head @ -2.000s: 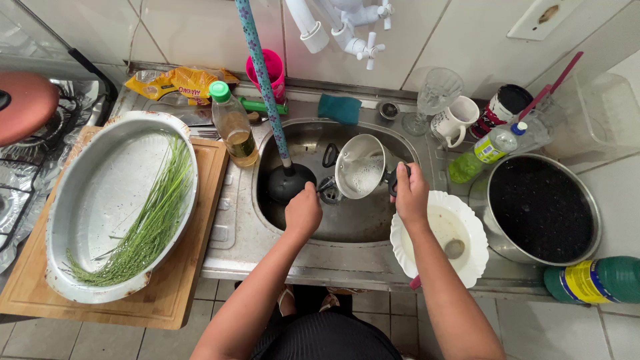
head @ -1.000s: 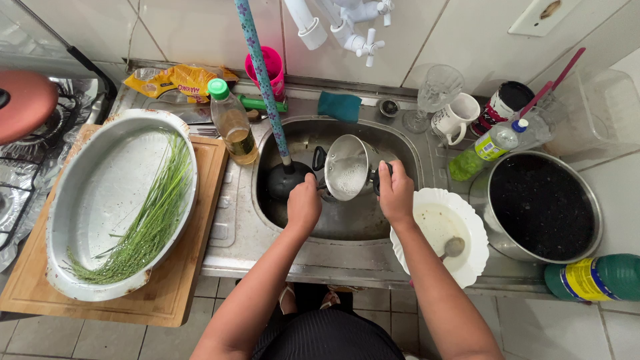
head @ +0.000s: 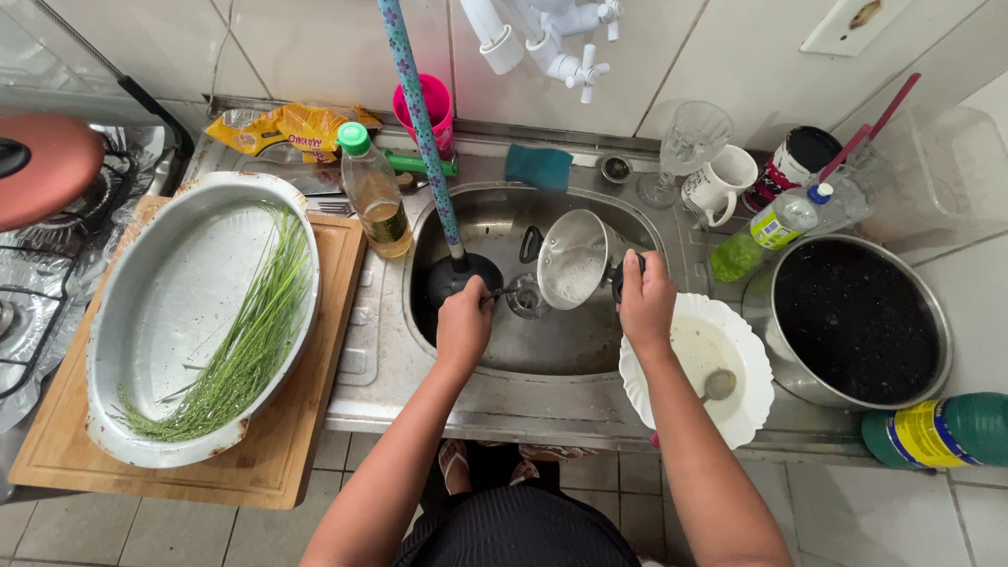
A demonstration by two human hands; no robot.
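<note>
My right hand [head: 647,303] grips the black handle of a small metal pot [head: 575,258], tilted over the steel sink [head: 567,346] with whitish liquid inside. My left hand [head: 465,319] is beside a black rubber plunger [head: 458,276] and holds a thin dark piece that points toward the drain strainer [head: 528,295]; what it belongs to I cannot tell. The plunger's blue patterned handle rises toward the wall. A second black pot handle shows left of the pot. Right of the sink lies a white scalloped plate [head: 748,346] with pale liquid and a spoon [head: 719,384].
On the left, a white enamel basin [head: 102,394] with green stalks sits on a wooden board [head: 311,425], beside the stove [head: 47,291]. A plastic bottle [head: 376,193] and blue cloth [head: 539,167] lie behind. At right are a mug [head: 718,185], a green-filled bottle [head: 768,228] and a large dark-filled pot [head: 858,319].
A second ago the small pot was nearer the plunger, between both hands; now it is farther right, with my right hand also moved right and my left hand a little away from it.
</note>
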